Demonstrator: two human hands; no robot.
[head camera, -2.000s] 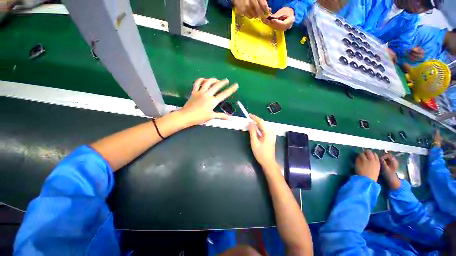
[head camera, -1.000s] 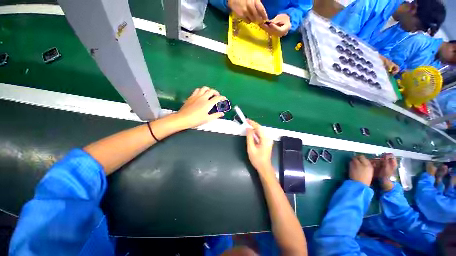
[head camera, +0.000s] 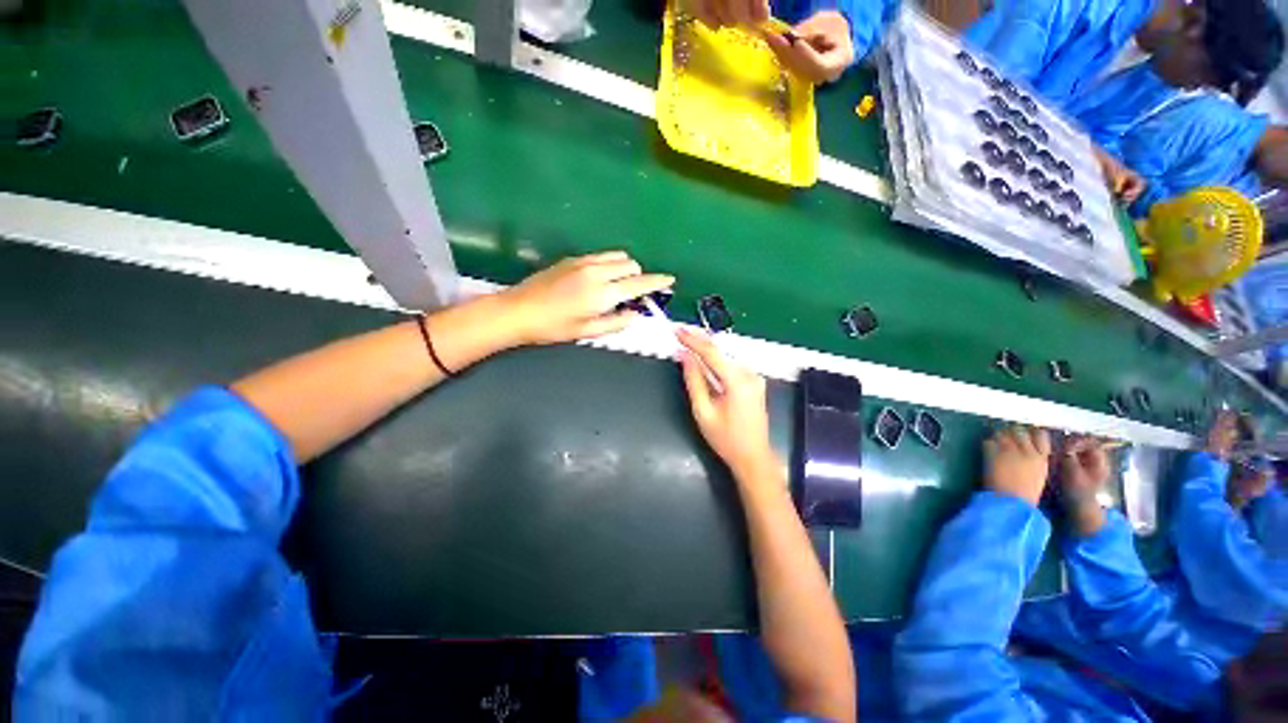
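Observation:
My left hand (head camera: 586, 300) is over the white rail (head camera: 833, 370) and holds a small dark watch housing (head camera: 653, 300), mostly hidden by the fingers. My right hand (head camera: 728, 403) grips a thin white stick (head camera: 661, 314) like a pen. The stick's tip is at the housing; whether it touches cannot be told. Another housing (head camera: 715, 312) lies on the green belt (head camera: 565, 198) just right of my left hand, and one more (head camera: 860, 321) lies farther right.
A black phone-like slab (head camera: 831, 449) and two housings (head camera: 889, 427) lie right of my right hand. A grey post (head camera: 332, 156) stands beyond my left forearm. Across the belt are a yellow tray (head camera: 742, 113), a blister tray (head camera: 1010, 156) and a yellow fan (head camera: 1201, 240). Workers' hands are at right and across.
My left hand has picked up a housing from the belt, and the white stick has come to it. Housings on the belt have shifted; one now shows beside the post.

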